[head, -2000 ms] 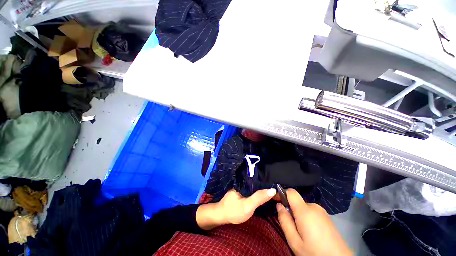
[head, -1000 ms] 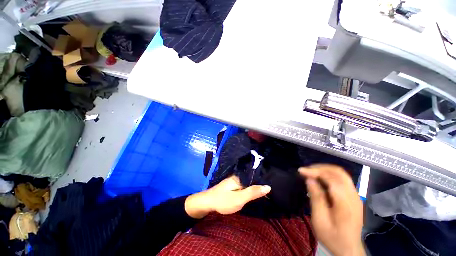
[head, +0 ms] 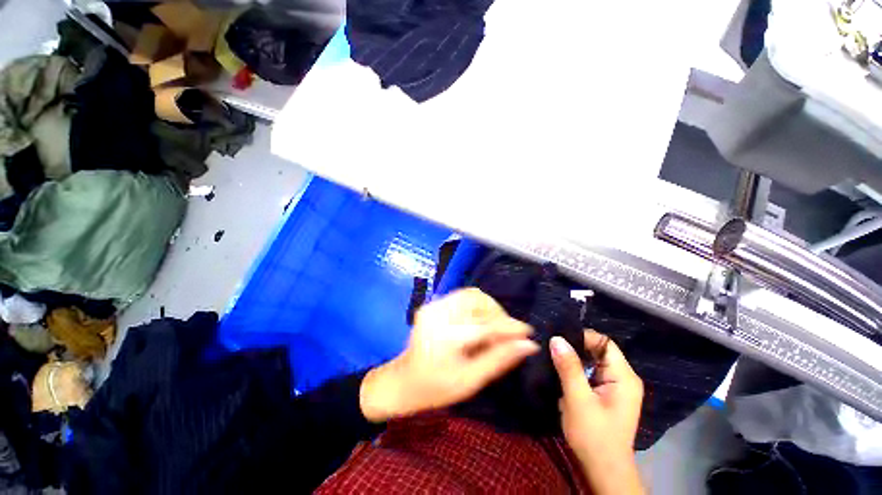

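The dark pinstriped garment (head: 667,372) lies over the lap, below the table's front edge, with plain black cloth between the hands. A small white strip (head: 582,295) shows on it. My right hand (head: 602,392) pinches the black cloth with thumb and fingers; a small shiny bluish bit shows at its fingers, too small to name. My left hand (head: 455,353) is just left of it, thumb and forefinger tips close together at the cloth's edge. Whether they hold anything cannot be told.
The white table (head: 542,126) has a ruler-marked front edge and a metal roller fixture (head: 774,256). Another striped piece (head: 416,43) lies at its back left. A blue bin (head: 338,280) stands below. Red checked cloth (head: 455,459) covers the lap. Cloth heaps (head: 97,232) lie on the left floor.
The view has shifted right. The right hand has come back down onto the cloth after lifting away, and the left hand has risen. The dark slim tool seen earliest no longer shows clearly.
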